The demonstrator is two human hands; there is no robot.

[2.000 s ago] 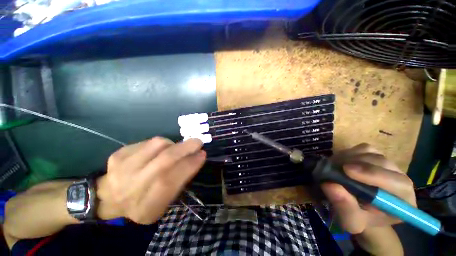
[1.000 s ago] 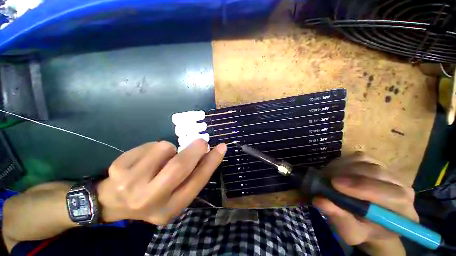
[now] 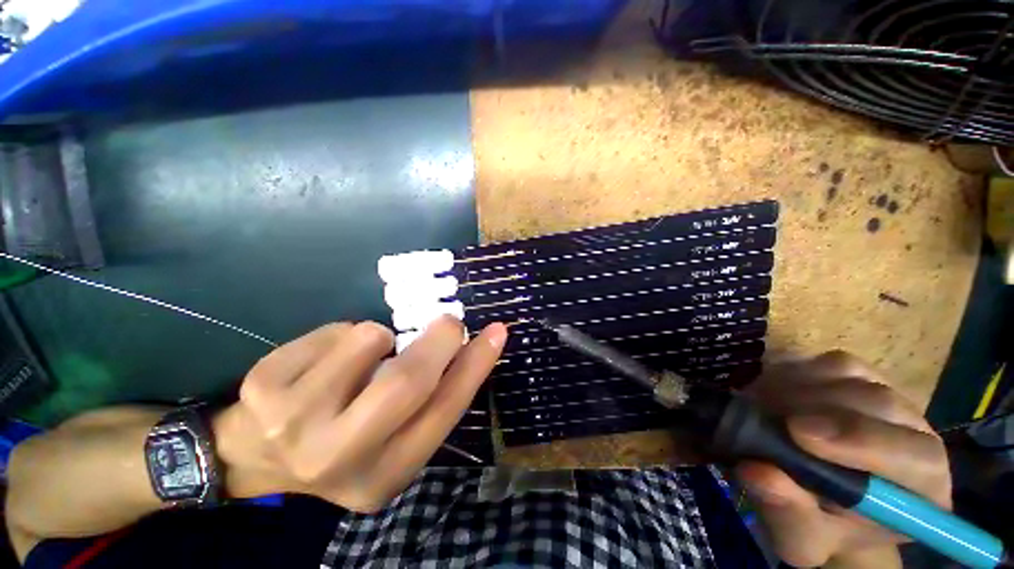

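Note:
A black PCB panel [image 3: 645,300] of narrow strips lies tilted on the tan work board [image 3: 712,133]. Several white leaded components [image 3: 417,267] line up past its left edge, with thin coppery leads over the upper strips. My left hand [image 3: 373,406] has its fingertips on the lowest visible white component, partly hiding it; another fingertip is at its lead. Solder wire [image 3: 145,298] runs from the left into this hand. My right hand [image 3: 851,445] holds the soldering iron [image 3: 778,447] by its black grip, its tip at or just above the lead end on the fourth strip.
A blue parts bin [image 3: 278,56] with white parts spans the upper left. A fan with a wire grille [image 3: 901,67] is at the upper right. A dark green mat [image 3: 278,189] lies left of the board. The checked cloth [image 3: 623,517] is at the bottom.
A fourth white component now sits under my left fingers, which have moved onto the panel's left edge. The iron tip has moved down from the third strip to the fourth. The bin shows less of its contents.

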